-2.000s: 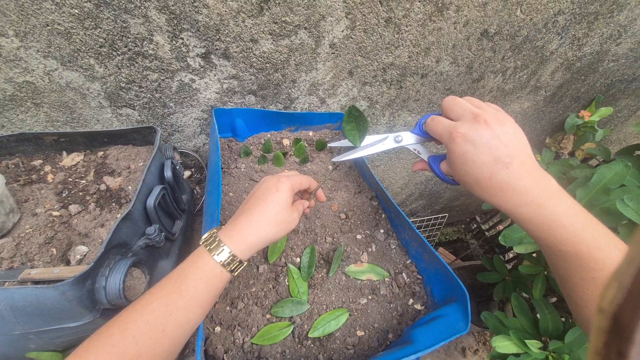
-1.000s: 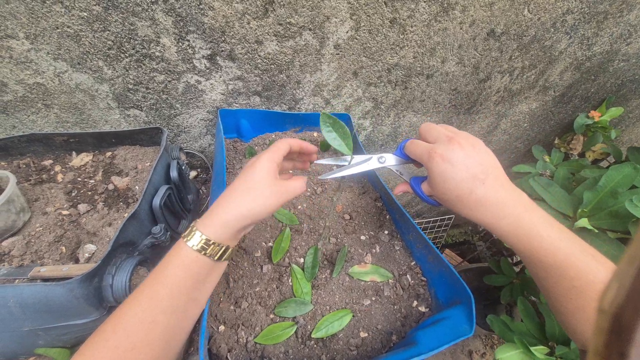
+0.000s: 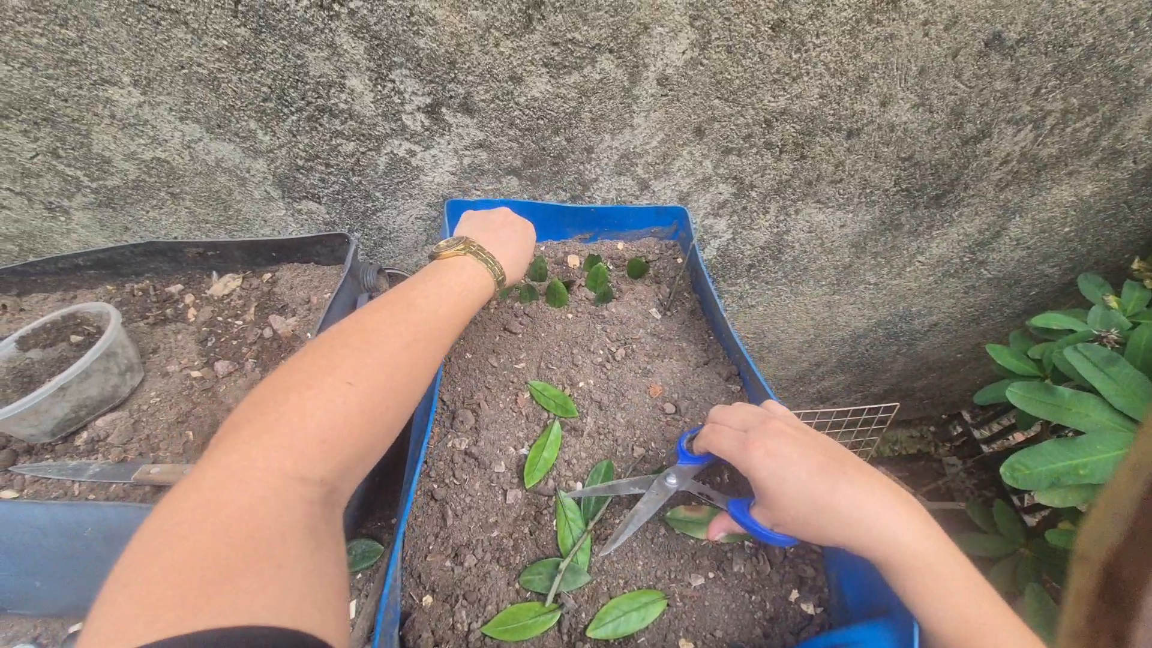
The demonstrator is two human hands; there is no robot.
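Observation:
My right hand (image 3: 765, 468) holds blue-handled scissors (image 3: 670, 481) with the blades parted, low over the soil of a blue plastic container (image 3: 720, 315). My left hand (image 3: 497, 236), with a gold wristwatch (image 3: 468, 252) at the wrist, is at the container's far left corner; its fingers are hidden, so what they hold is not visible. Several small upright leaves (image 3: 597, 277) stand in the soil just right of it. Larger green leaves (image 3: 543, 453) and a cut stem (image 3: 569, 565) lie on the soil at the near end, beside and below the blades.
A dark container (image 3: 337, 279) of soil stands at left, with a clear plastic tub (image 3: 99, 378) and a knife (image 3: 99, 471) on it. A rough concrete wall (image 3: 576, 108) rises behind. Wire mesh (image 3: 846, 425) and leafy plants (image 3: 1071, 405) are at right.
My left hand has moved away to the far left corner. My right hand has lowered the scissors toward the near soil. The leaf beside the blades earlier is no longer there, and a stem now lies among the near leaves.

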